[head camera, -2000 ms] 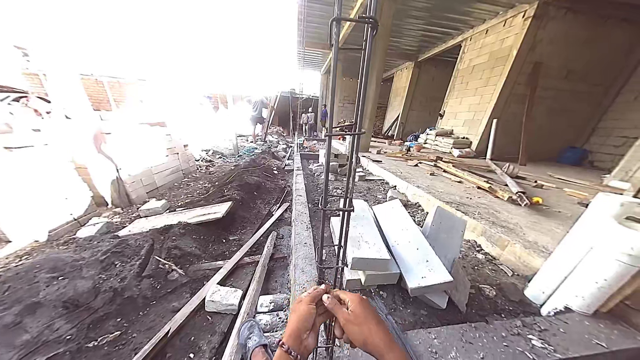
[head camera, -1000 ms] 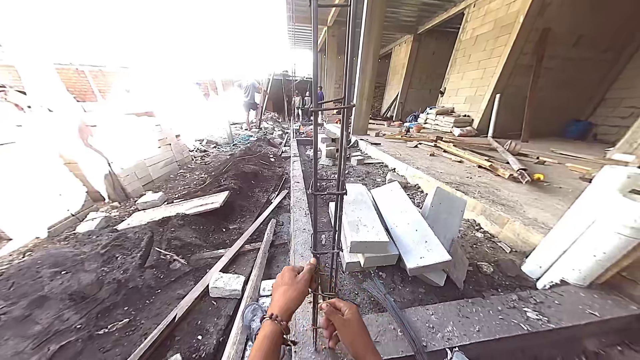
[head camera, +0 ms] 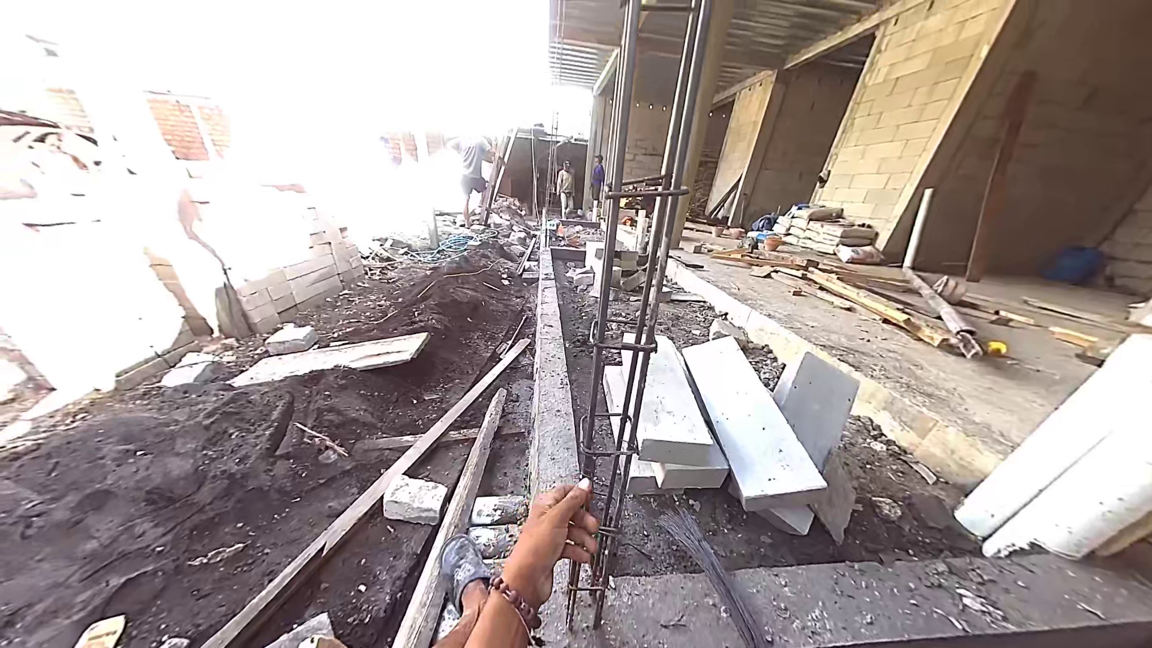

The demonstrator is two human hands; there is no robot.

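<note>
My left hand (head camera: 556,540), with a beaded bracelet at the wrist, is at the lower part of an upright rebar column cage (head camera: 630,342). Its thumb and fingers are bent at the cage's left bar; whether they grip the bar or a wire cannot be told. Square stirrups ring the cage at intervals. It rises from a narrow concrete beam (head camera: 553,396). My right hand is out of view. Right of the cage's foot lies a bundle of thin tie wire (head camera: 715,571) across the concrete edge.
Pale lightweight blocks (head camera: 751,418) are stacked right of the cage. Long wooden boards (head camera: 387,495) lie on dark soil at left, near my shoe (head camera: 463,565). White pipes (head camera: 1062,459) stand at far right. Several people, one a person in a grey shirt (head camera: 472,171), are in the distance.
My right hand, at the cage's foot beside my left in both earlier frames, has gone out of view. My left hand remains at the cage.
</note>
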